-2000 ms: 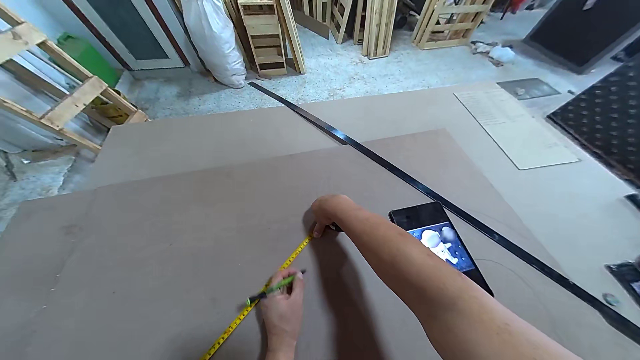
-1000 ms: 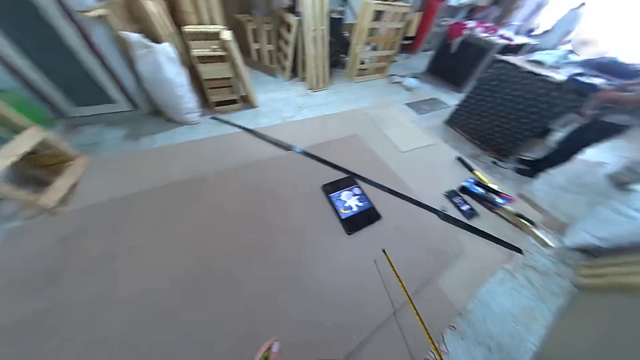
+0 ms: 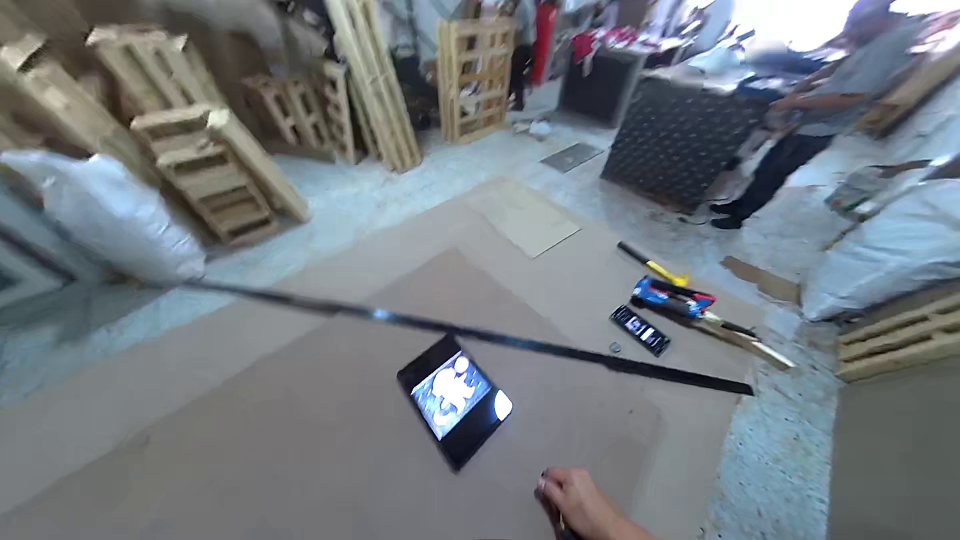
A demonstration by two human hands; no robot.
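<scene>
My right hand (image 3: 581, 502) is at the bottom, right of centre, over the brown board (image 3: 315, 442), its fingers closed around a small dark object that is mostly hidden and too blurred to name. My left hand is out of view. Up and to the left of the right hand lies a black tablet (image 3: 454, 401) with a lit picture on its screen. A long black metal strip (image 3: 480, 334) runs across the board just beyond the tablet.
Right of the strip lie a phone (image 3: 640, 330), a yellow-and-black hammer (image 3: 652, 264) and a blue tool (image 3: 673, 296). Wooden pallets (image 3: 476, 79) and a white sack (image 3: 112, 214) stand behind. A person (image 3: 832, 105) stands beside a dark quilted block (image 3: 682, 142).
Two seconds ago both hands were on a yellow tape measure, the left also with a green pen; the tape blade is now out of view. The view has swung right.
</scene>
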